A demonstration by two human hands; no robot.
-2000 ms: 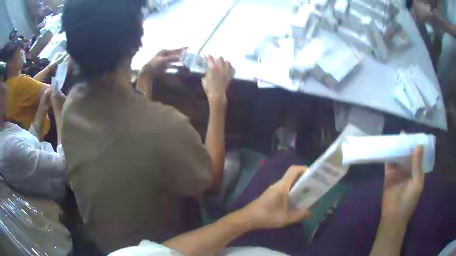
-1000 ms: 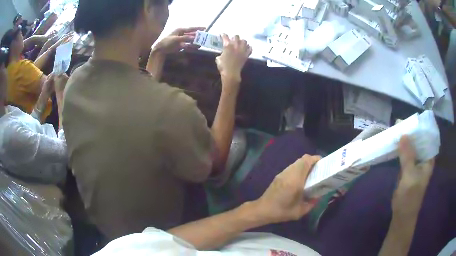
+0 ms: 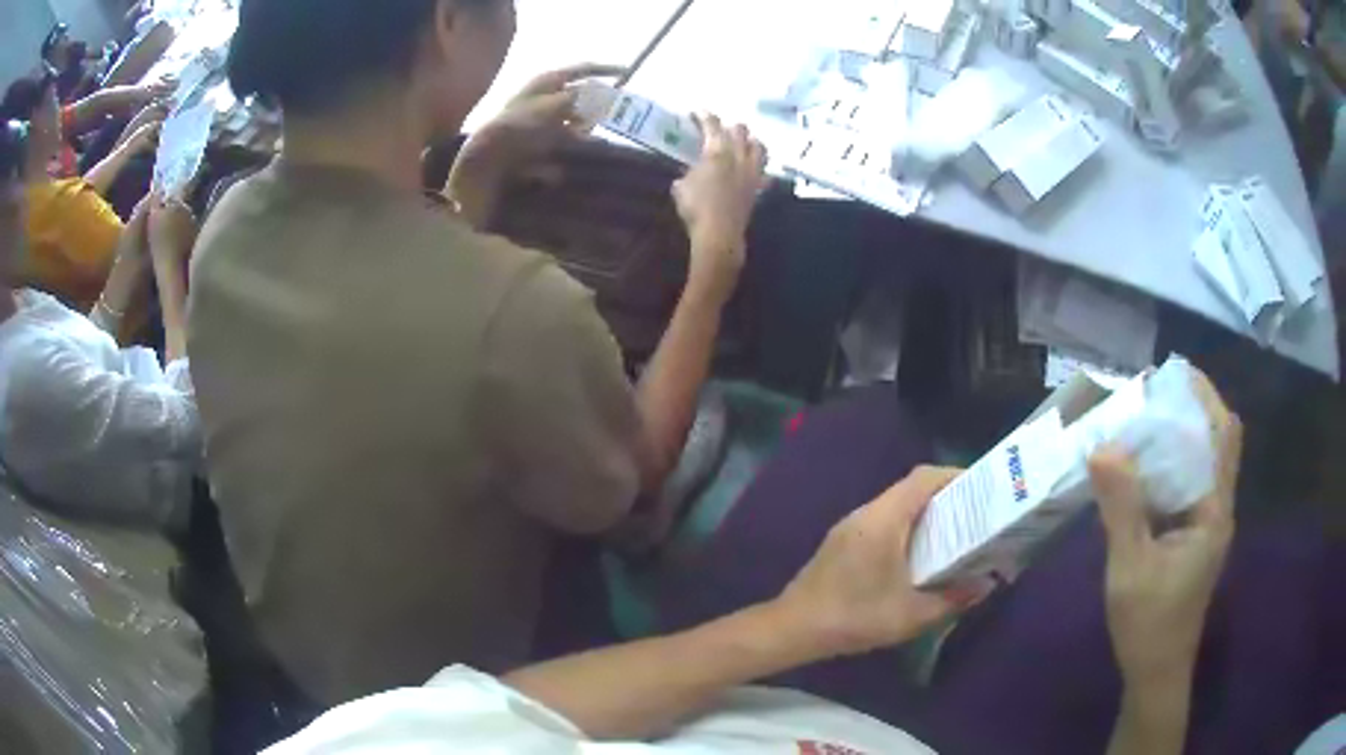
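My left hand (image 3: 878,568) is closed around the lower end of a long white carton (image 3: 1004,494) with dark-blue print. The carton is tilted over my lap, its upper end open with a flap standing out. My right hand (image 3: 1174,546) grips a whitish wrapped product (image 3: 1171,443) at that open end. The product appears partly inside the carton; how deep it sits is hidden.
A white table (image 3: 1166,273) spans the top, holding piled white cartons (image 3: 1038,151), printed sheets (image 3: 856,140) and fanned flat cartons (image 3: 1255,258). More papers (image 3: 1088,313) lie beneath its edge. A seated person in brown (image 3: 399,428) handles a carton at left.
The wrapped product was outside the carton, then was brought to its open end. Since then, my right hand has moved left and down with it, closer to my left hand. The neighbour's hands shifted slightly.
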